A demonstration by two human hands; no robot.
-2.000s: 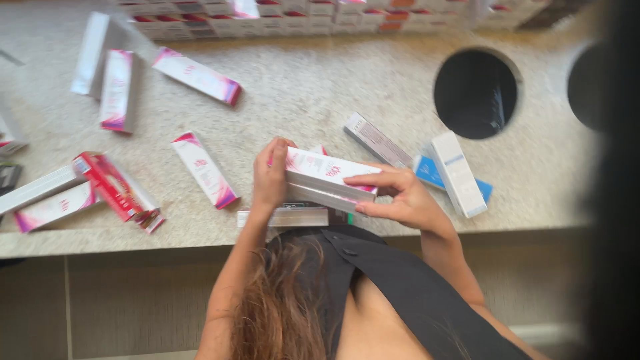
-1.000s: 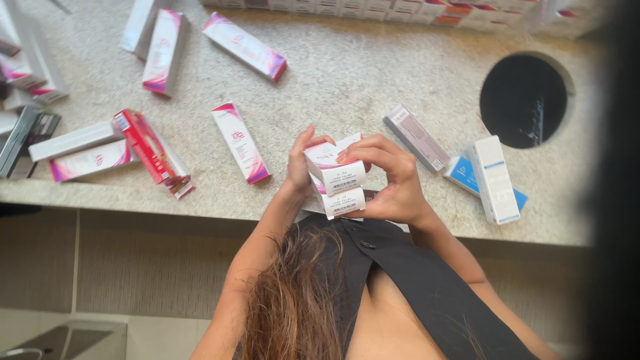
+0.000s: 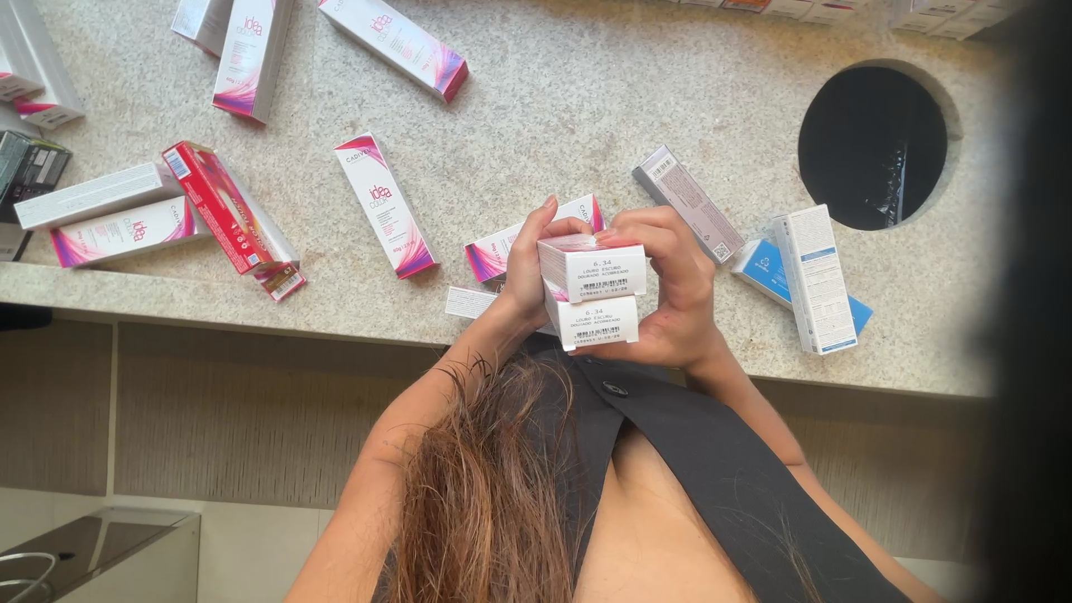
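Two white and pink hair color boxes are held together, one above the other, their printed ends facing up toward the camera: the upper box (image 3: 605, 272) and the lower box (image 3: 596, 322). My left hand (image 3: 532, 268) grips their left side. Around their right side curls my right hand (image 3: 674, 289), its fingertips on the upper box's top. Behind the hands lies another Idea Color box (image 3: 494, 251), partly hidden. A white box (image 3: 471, 302) rests by my left wrist, mostly covered. An upright-printed Idea Color box (image 3: 385, 205) lies alone to the left on the speckled stone counter (image 3: 544, 109).
At right, a white box (image 3: 816, 280) lies across a blue box (image 3: 764, 270), near a grey box (image 3: 688, 203) and a round counter hole (image 3: 873, 146). At left, a red box (image 3: 219, 205) leans over white boxes. Packed boxes (image 3: 787, 8) line the back edge.
The two held boxes have turned from lying sideways, long faces showing, to having their printed ends toward the camera. Both hands have shifted their hold around them. The view has moved closer.
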